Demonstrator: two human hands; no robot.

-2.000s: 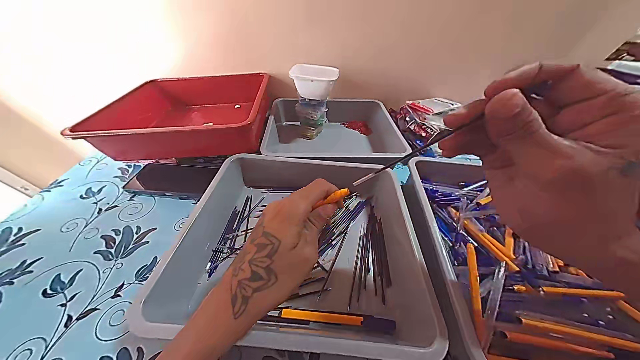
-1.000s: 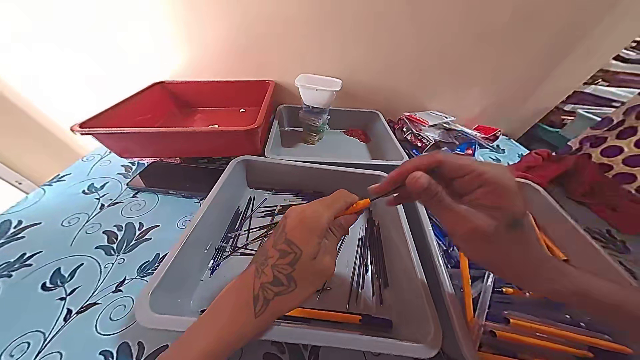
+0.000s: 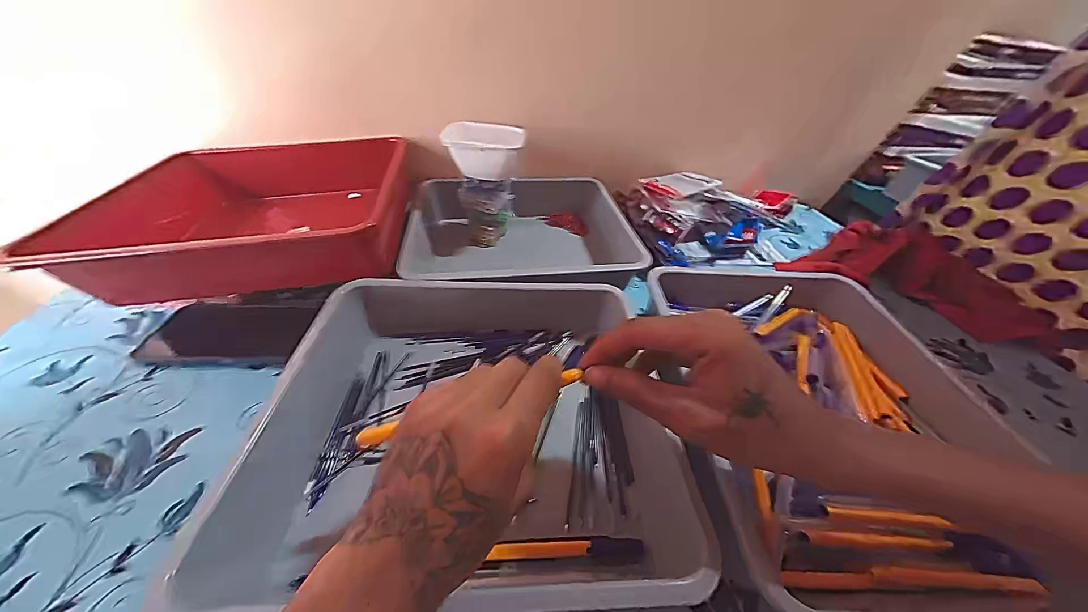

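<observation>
Above the middle grey tray (image 3: 680,510), my left hand (image 3: 476,433) grips an orange pen barrel (image 3: 374,435), whose far end sticks out left of the hand. My right hand (image 3: 680,374) pinches at the barrel's other end with thumb and forefinger; what lies between these fingertips is too small to tell. Thin dark ink refills (image 3: 595,459) lie in loose bunches in the tray. A capped orange pen (image 3: 561,549) rests along its near side. Under and beyond my right forearm, the right grey tray (image 3: 943,357) holds many orange pens (image 3: 888,517) and dark parts.
A red plastic tub (image 3: 212,263) stands at the back left, over a dark flat object (image 3: 229,333). Behind the middle tray, another grey tray (image 3: 608,242) holds stacked small containers (image 3: 484,187). Plastic packets (image 3: 705,212) lie at the back right, near a red cloth (image 3: 918,272).
Two seconds ago my right hand was raised at the right with a thin dark refill pointing to the orange barrel. It has come down and left to my left hand, and that length of refill no longer shows.
</observation>
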